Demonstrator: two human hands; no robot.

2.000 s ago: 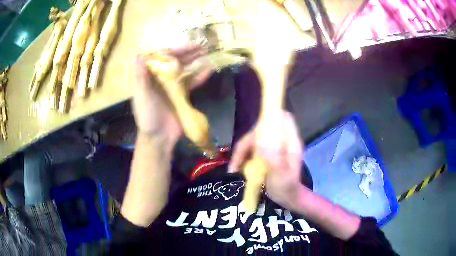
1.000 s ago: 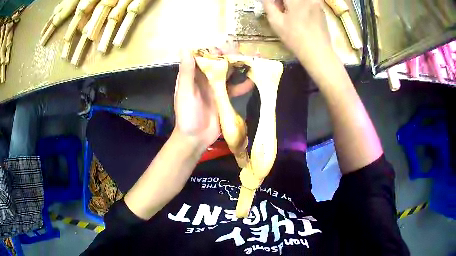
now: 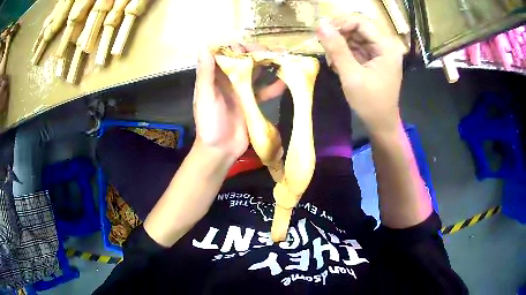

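Note:
My left hand [image 3: 219, 118] holds two tan leg-shaped parts by their wide upper ends, over my lap. The left part [image 3: 263, 135] slants down to the right. The right part [image 3: 301, 135] hangs nearly straight, its peg end at the bottom. They cross or touch near their lower ends. My right hand [image 3: 372, 78] is raised to the right of the parts, near the bench edge, with fingers bent. Whether it pinches something small is not clear. A flat tray or plate [image 3: 282, 16] lies on the bench at the top.
Several tan parts [image 3: 86, 34] lie fanned on the bench at left, another [image 3: 395, 14] at upper right by dark cables. Pink-lit parts [image 3: 499, 49] are far right. A blue crate [image 3: 105, 196] of brown pieces, blue stools [image 3: 496, 138] and a person's plaid garment [image 3: 34, 236] show below.
The two parts, apart in separate hands at first, are now together in my left hand. My right hand let go, reached to the tray, then came back down towards the parts.

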